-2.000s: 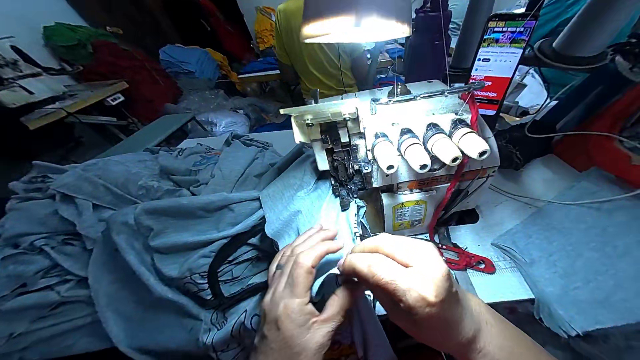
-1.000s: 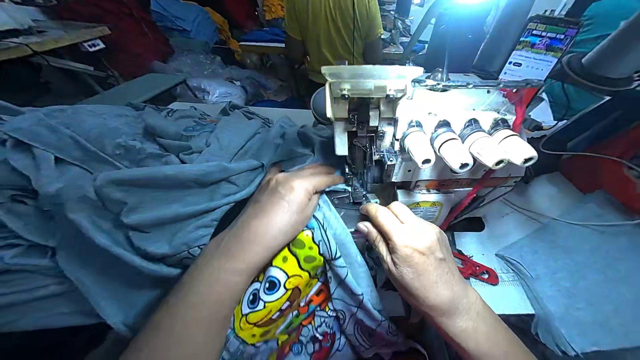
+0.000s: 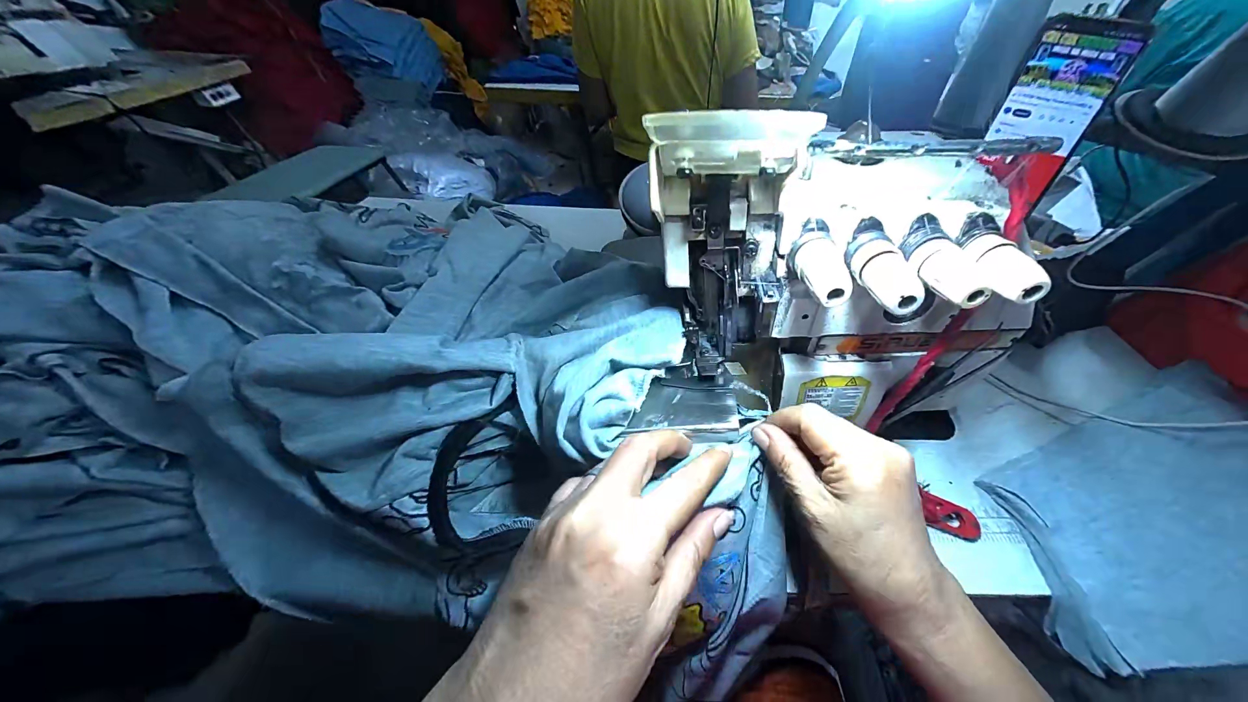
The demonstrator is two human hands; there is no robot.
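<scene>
A white overlock sewing machine [image 3: 733, 210] stands before me, its metal plate [image 3: 687, 407] just below the presser foot. Blue-grey knit garments [image 3: 380, 390] are heaped left of the foot, and a printed part [image 3: 746, 556] hangs toward me. My left hand [image 3: 609, 561] lies on this cloth, fingers spread and bent, pressing a fold near the plate's front edge. Thumb and forefinger of my right hand [image 3: 858, 502] pinch the cloth's edge at the plate's front right corner. A dark ribbed band [image 3: 447, 483] forms a loop left of my left hand.
Cut blue-grey fabric pieces [image 3: 1141, 497] are stacked at the right. Red-handled snips [image 3: 949, 515] lie beside my right wrist. A phone [image 3: 1068, 88] stands behind the machine. Across the table is a person in a yellow shirt [image 3: 666, 63]. A wooden table [image 3: 136, 88] is at the far left.
Both hands have come back toward me from the presser foot since one second ago. The large cartoon print then in plain view is now mostly hidden by my left hand and folds.
</scene>
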